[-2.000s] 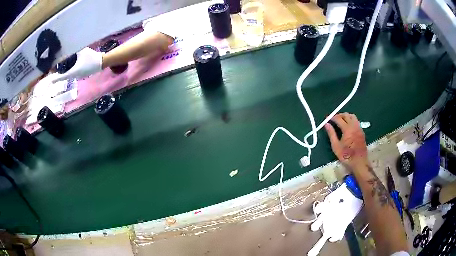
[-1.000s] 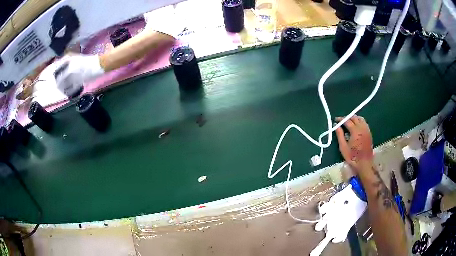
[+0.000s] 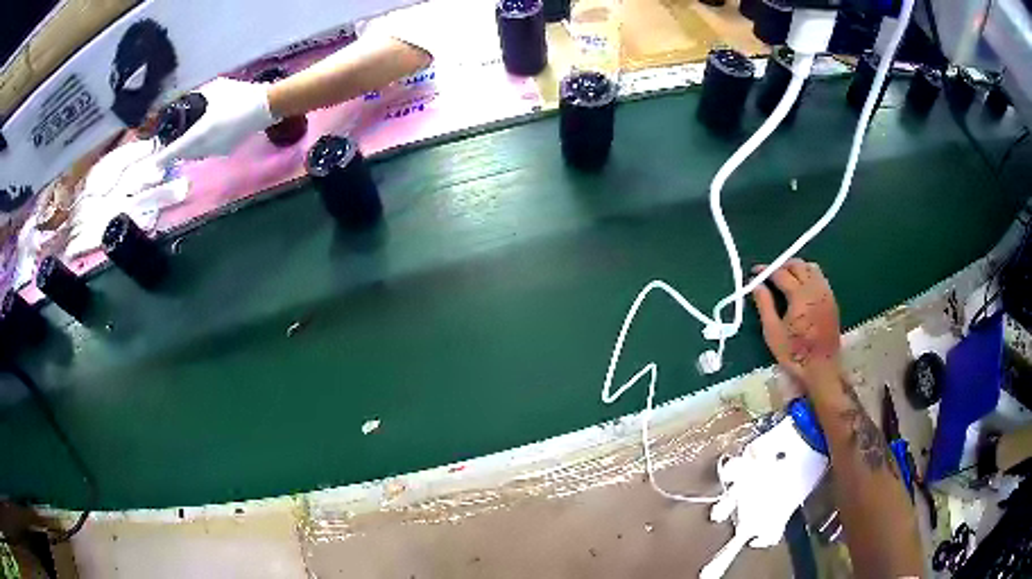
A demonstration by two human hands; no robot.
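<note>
My right hand (image 3: 801, 317) is bare, palm down low over the green belt (image 3: 475, 328) at its near right edge. Its fingers are bent and the fingertips lie beside a white cable (image 3: 722, 215); whether they touch or hold it is hidden. A white plug (image 3: 710, 362) hangs or lies left of the hand. Black cylindrical units stand upright along the belt's far side, one at middle (image 3: 587, 122) and one further left (image 3: 344, 181). My left hand is not in view.
A white glove (image 3: 770, 481) and a blue-handled tool (image 3: 900, 447) lie on the tan bench (image 3: 475, 520). A black round part (image 3: 926, 379) is at right. Across the belt, another person's gloved hand (image 3: 226, 119) holds a black unit. A white printed panel is at upper left.
The units and a small pale scrap on the belt have moved left. The view has shifted slightly. The other person's gloved hand has moved. My right hand stays nearly in place by the cable.
</note>
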